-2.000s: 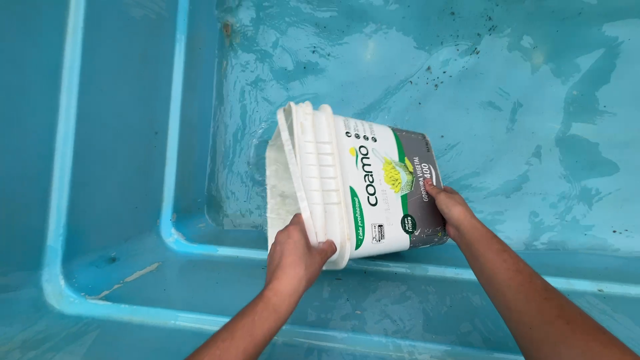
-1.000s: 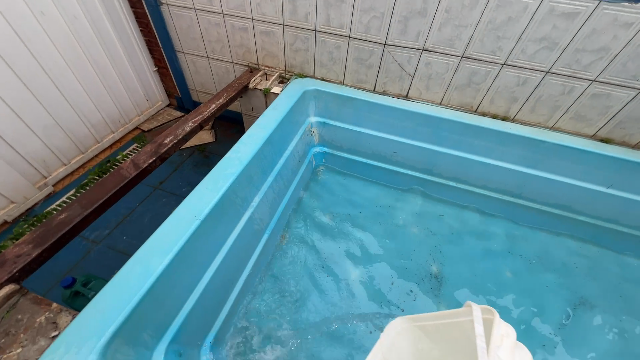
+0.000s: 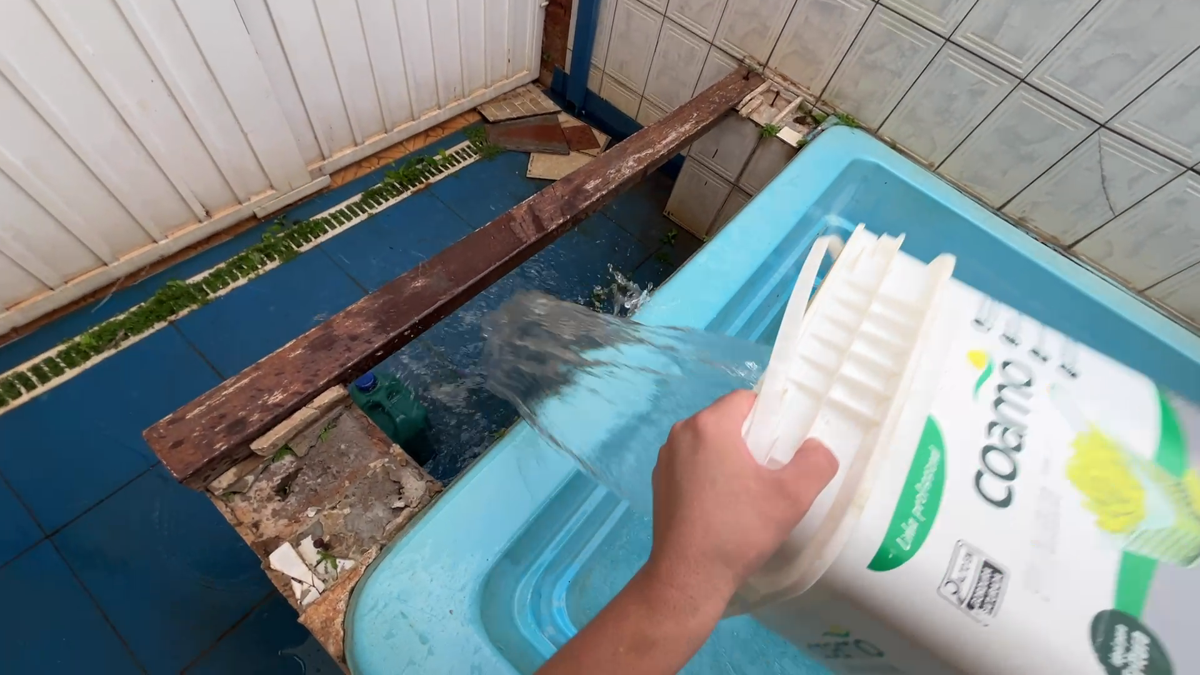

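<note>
My left hand (image 3: 727, 497) grips the ribbed rim of a white plastic bucket (image 3: 947, 450) with a printed Coamo label. The bucket lies tipped on its side above the corner of a light blue plastic pool (image 3: 441, 572), its mouth facing left. A broad sheet of water (image 3: 600, 366) flies from the mouth over the pool's edge, and some splashes on the blue tiled floor (image 3: 112, 487) beyond. My right hand is out of view; the base of the bucket is cut off at the right edge.
A worn wooden beam (image 3: 450, 281) spans from a broken masonry ledge (image 3: 328, 478) to the tiled wall (image 3: 1022, 103). Below it stands a green plastic jug (image 3: 392, 408). A weedy floor drain (image 3: 244, 253) runs along a white metal gate (image 3: 187, 122). Loose tiles (image 3: 544, 136) lie in the corner.
The bucket was low inside the pool, held by both hands, two seconds ago. Now it is up at the pool's edge with water pouring out. The view has swung toward the gate.
</note>
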